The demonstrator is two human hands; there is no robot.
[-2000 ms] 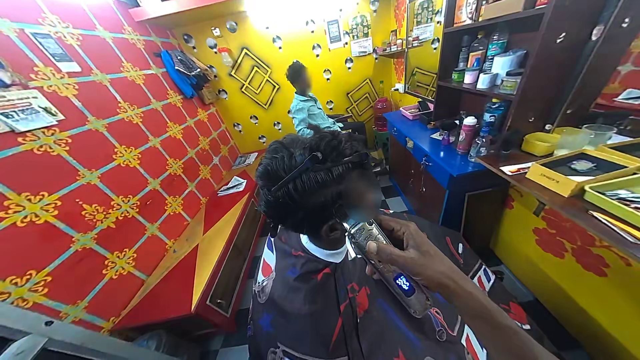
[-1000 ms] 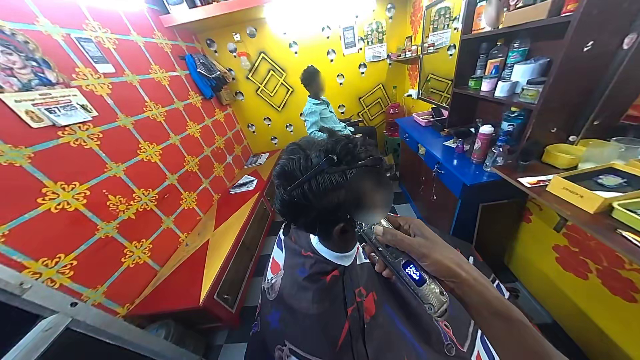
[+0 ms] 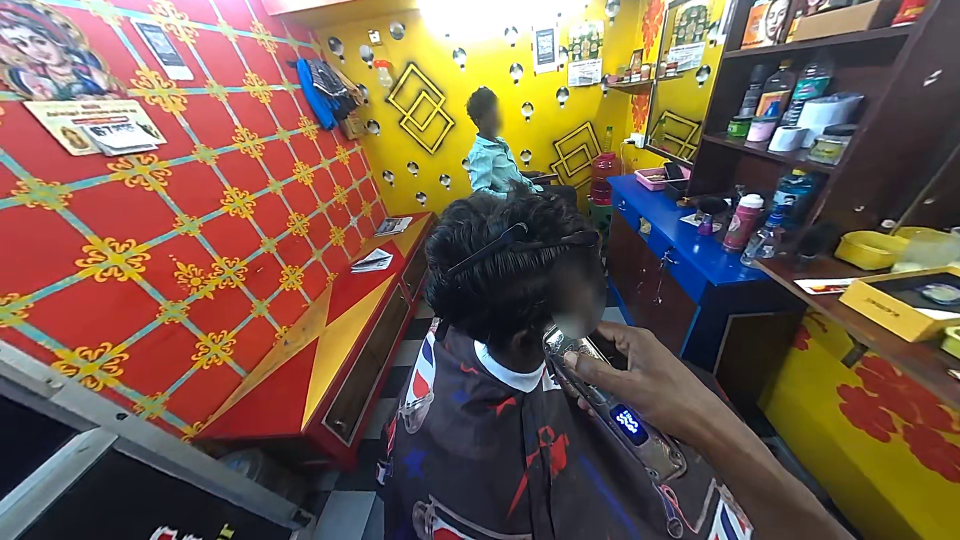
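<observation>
A seated person with dark hair point(image 3: 495, 300) faces away, wearing a dark printed barber cape point(image 3: 495, 450) and a white neck strip point(image 3: 510, 373). Two dark hair clips, one of them a sectioning clip point(image 3: 489, 247), hold the top hair. My right hand point(image 3: 637, 367) grips a metal hair clipper point(image 3: 611, 409) with a lit display, its head beside the person's right ear and cheek. My left hand is not visible.
To the right, a blue cabinet point(image 3: 667, 225) holds bottles, and a brown counter point(image 3: 900, 330) carries a yellow box point(image 3: 896, 304). A red and yellow bench point(image 3: 300, 375) runs along the left wall. Another person point(image 3: 491, 161) sits at the back.
My right hand has stayed at the side of the head with the clipper, whose angle has altered slightly. The view has shifted a little.
</observation>
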